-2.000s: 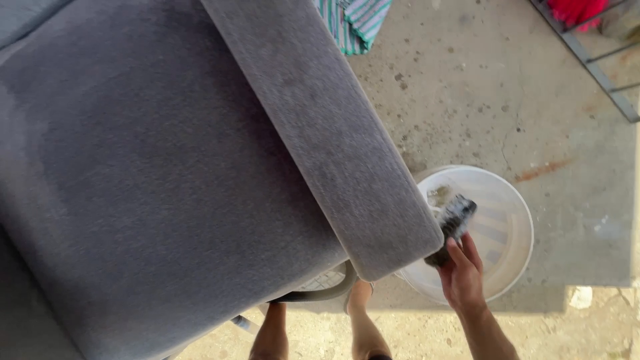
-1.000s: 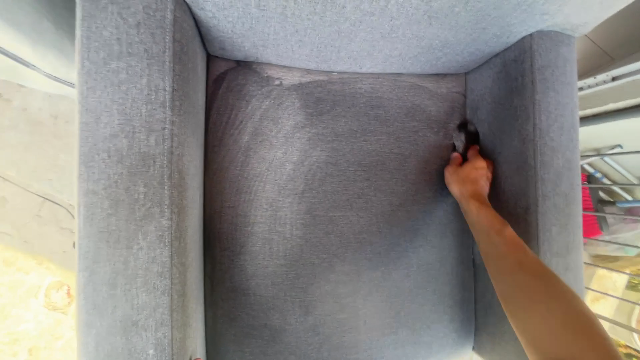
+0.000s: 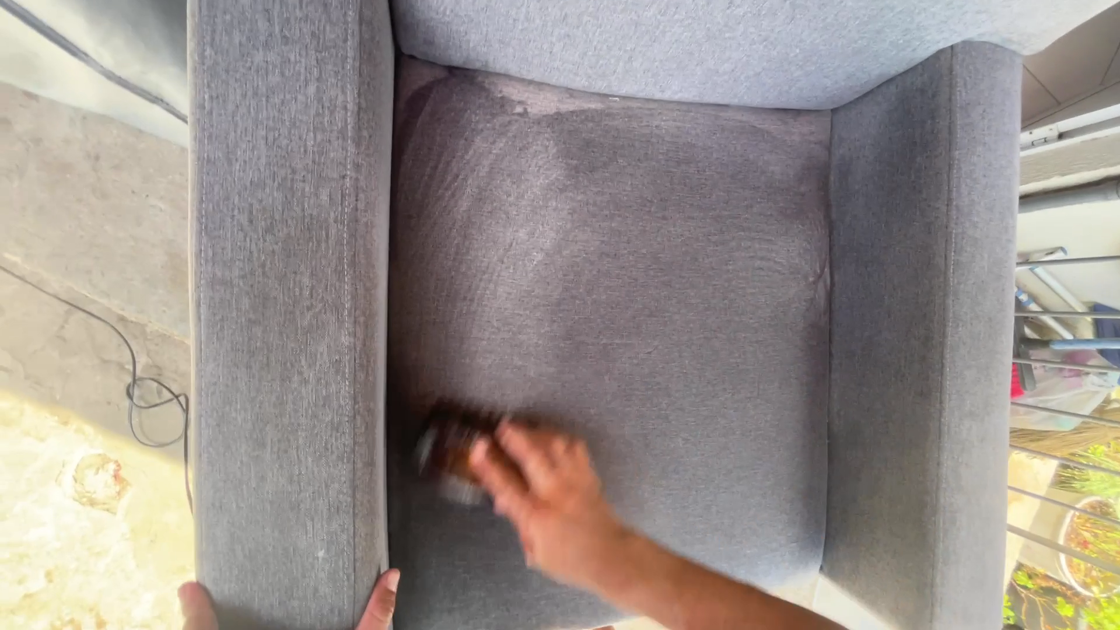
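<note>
A grey upholstered armchair fills the view, its fabric seat (image 3: 665, 289) marked with darker damp-looking areas and curved streaks. My right hand (image 3: 547, 490) grips a dark scrubbing brush (image 3: 455, 451), blurred by motion, on the left front part of the seat, close to the left armrest (image 3: 280, 306). At the front end of that armrest is my left hand (image 3: 381, 599), its thumb and a finger on either side of it; the rest is cut off by the frame's bottom edge.
A black cable (image 3: 131, 376) lies looped on the concrete floor at the left. Beyond the right armrest (image 3: 980, 332) are metal rails (image 3: 1063, 455), a potted plant (image 3: 1089, 542) and some stored items. The backrest (image 3: 630, 44) rises at the top.
The right hand with the brush has moved from the white basin to the seat's right side, then across to its left front. The left hand has come into view. The view has turned onto the seat.
</note>
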